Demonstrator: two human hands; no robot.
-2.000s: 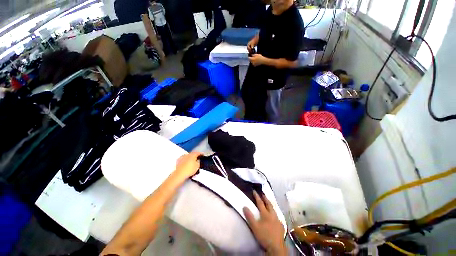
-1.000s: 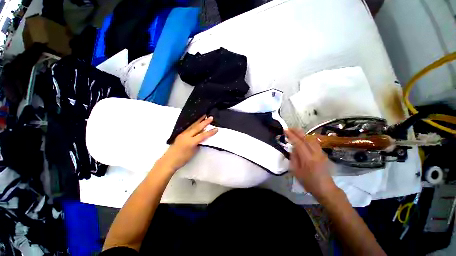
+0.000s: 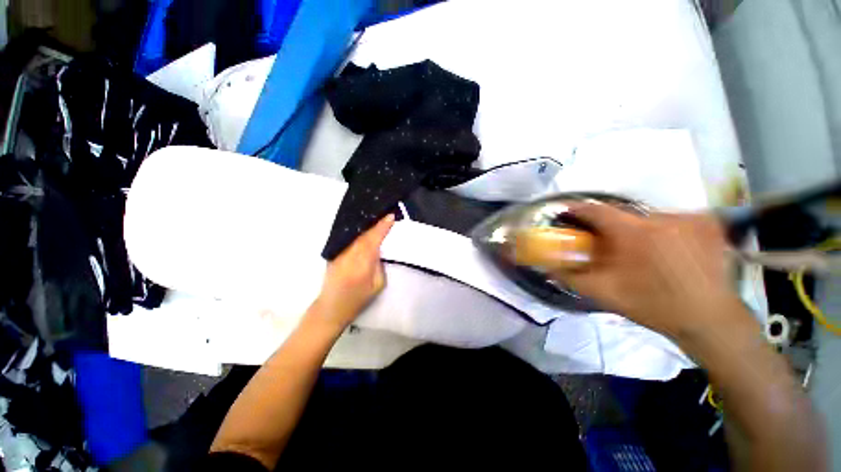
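The black speckled garment piece (image 3: 406, 129) lies bunched across the white padded board (image 3: 221, 207). Its white facing (image 3: 443, 251), with a thin dark edge, runs along the board to the right. My left hand (image 3: 358, 277) grips the garment and facing near the board's middle. My right hand (image 3: 645, 267) is blurred and holds the steam iron (image 3: 544, 244) by its wooden handle. The iron's tip points left over the right part of the facing. The iron hides what lies under it, and I cannot tell whether it touches the cloth.
A blue strip (image 3: 300, 78) lies behind the board. A bundle of black pieces with white edges (image 3: 111, 166) is at the left. A white cloth (image 3: 645, 171) lies at the right on the white pressing table (image 3: 553, 74). A yellow hose (image 3: 811, 304) is at the far right.
The view tilted down to the table. My right hand moved from the facing's right end onto the iron, and the iron moved left from its rest place over the facing. My left hand now pinches the garment.
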